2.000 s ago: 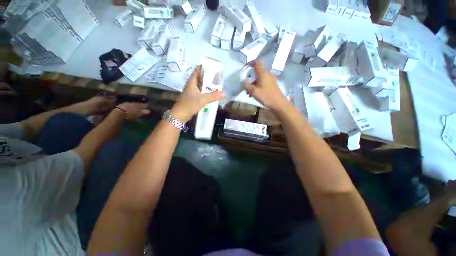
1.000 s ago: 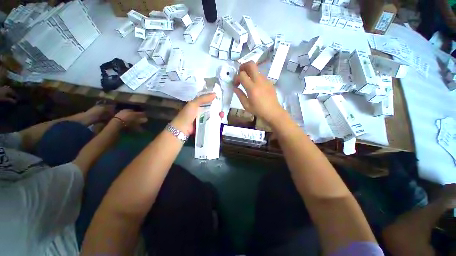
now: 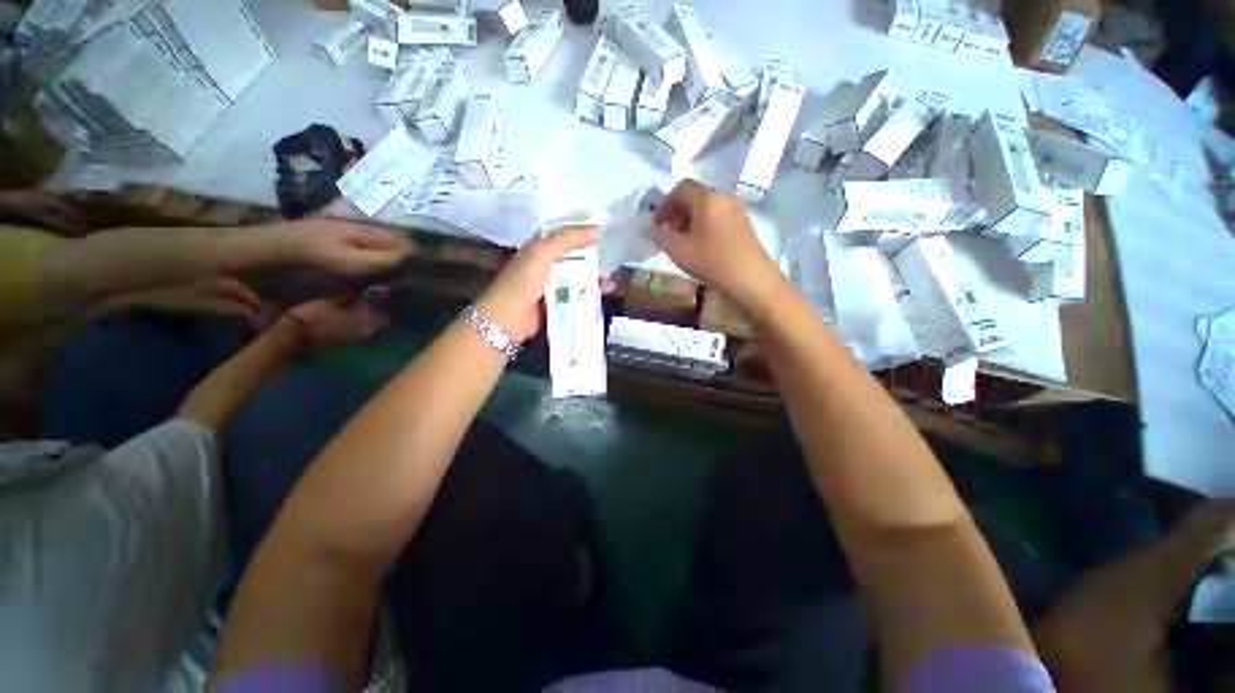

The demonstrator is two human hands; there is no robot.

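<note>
My left hand (image 3: 535, 284) holds a white carton (image 3: 578, 332) with a green mark upright over the table's front edge, its top end toward the table. My right hand (image 3: 708, 237) is just right of the carton's top, fingers curled together; whether they pinch something is hidden. A pale, blurred roundish object (image 3: 631, 228) lies at its fingertips, between hand and carton. Finished-looking cartons (image 3: 668, 344) lie side by side in the brown tray below the table edge.
Many cartons (image 3: 887, 206) lie on the right and at the back (image 3: 630, 68). Flat cartons (image 3: 156, 75) are stacked far left, near a black bundle (image 3: 312, 165) and leaflets (image 3: 467, 203). Other people's forearms (image 3: 291, 247) are at left.
The carton has tilted more upright since the first frame, and my left hand grips nearer its top. My right hand stays near the roundish object. A yellow-sleeved arm has come in from the left.
</note>
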